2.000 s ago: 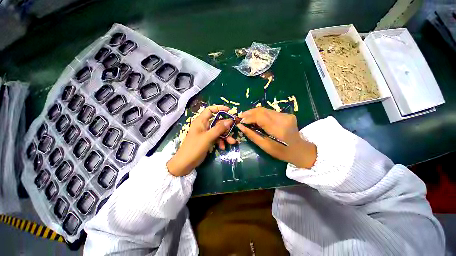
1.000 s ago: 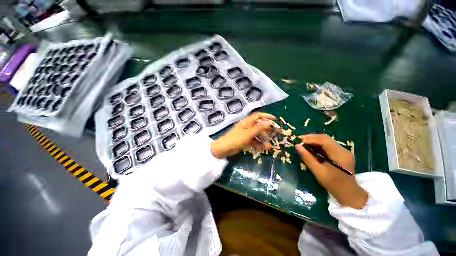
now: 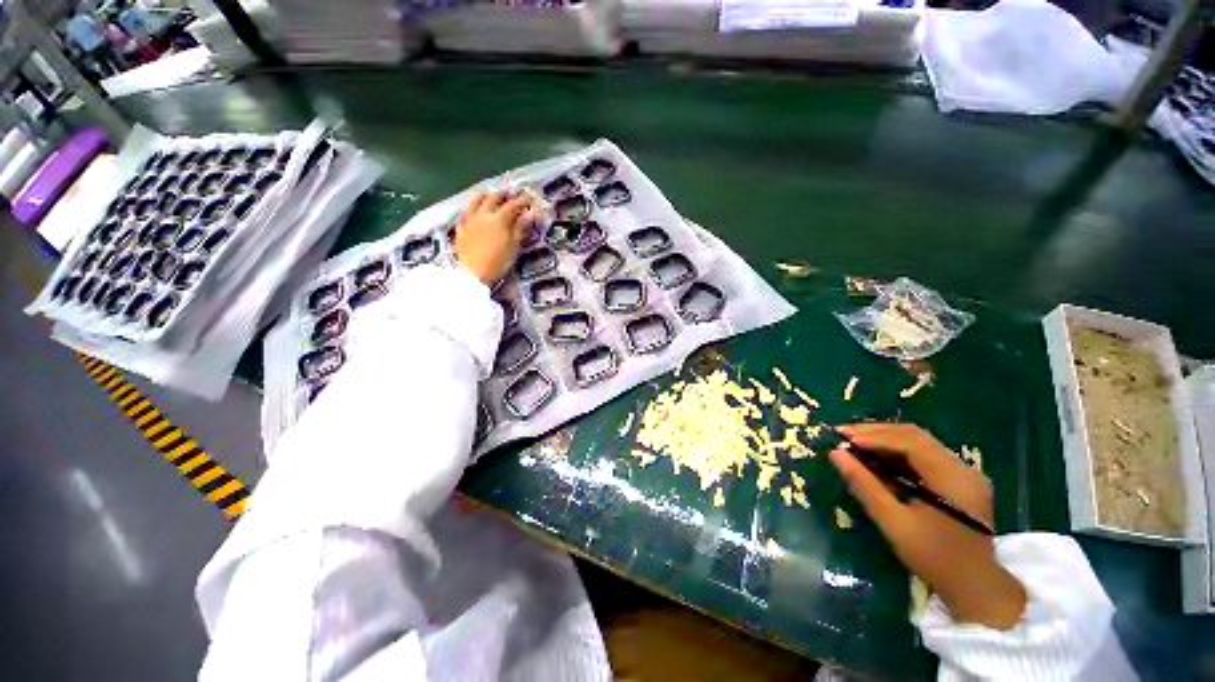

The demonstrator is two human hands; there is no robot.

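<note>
My left hand (image 3: 493, 237) reaches onto the upper part of the white blister tray (image 3: 746, 287), among the black frames (image 3: 622, 295). Its fingers point away from me; whether they hold a frame cannot be told. My right hand (image 3: 926, 500) holds a slim black pen-like tool (image 3: 943, 504) over the bench, its tip at the right edge of a pile of small pale yellow slivers (image 3: 706, 429). The pile lies loose on the dark green bench, just right of the tray.
A clear plastic bag (image 3: 906, 320) with pale pieces lies beyond the pile. An open white box (image 3: 1070, 433) of tan pieces stands at right, beside a white lid (image 3: 1206, 453). Stacked trays (image 3: 307, 220) of dark frames sit at far left, above striped floor tape (image 3: 167, 437).
My left hand has left the pile and moved forward and left onto the tray. My right hand still holds the tool near the pile. The view has swung left and up.
</note>
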